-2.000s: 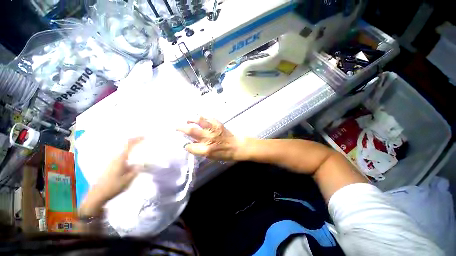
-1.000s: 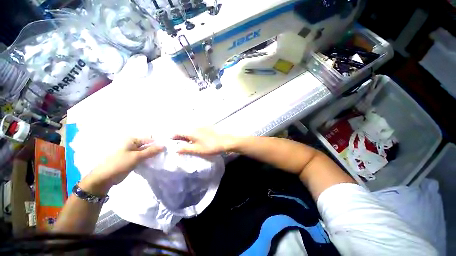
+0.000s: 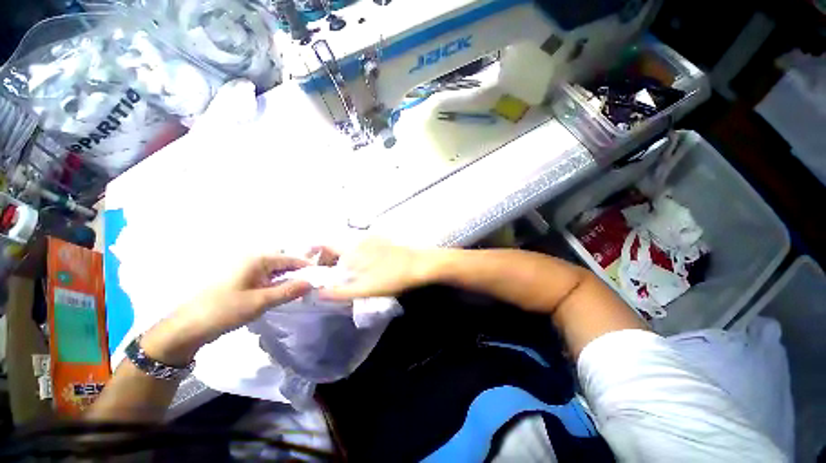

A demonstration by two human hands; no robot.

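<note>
A white to pale lilac garment (image 3: 317,339) is bunched between my two hands at the table's front edge and hangs down over it. My left hand (image 3: 237,294), with a bracelet on the wrist, pinches the cloth from the left. My right hand (image 3: 362,269) holds it from the right, its fingers nearly touching the left ones. The overexposed cloth merges with the white table. The industrial sewing machine (image 3: 444,54) stands behind, its needle area (image 3: 362,136) away from the held cloth.
Blue-grey thread snips (image 3: 466,118) and a yellow block (image 3: 512,108) lie on the machine bed. A parts tray (image 3: 625,104) and a scrap bin (image 3: 725,253) are at right. An orange box (image 3: 77,325) stands at left, with bagged goods (image 3: 100,99) behind it.
My hands have come together on the garment from apart two seconds ago. Over the last second the cloth's opening has folded smaller below them. The view has shifted slightly.
</note>
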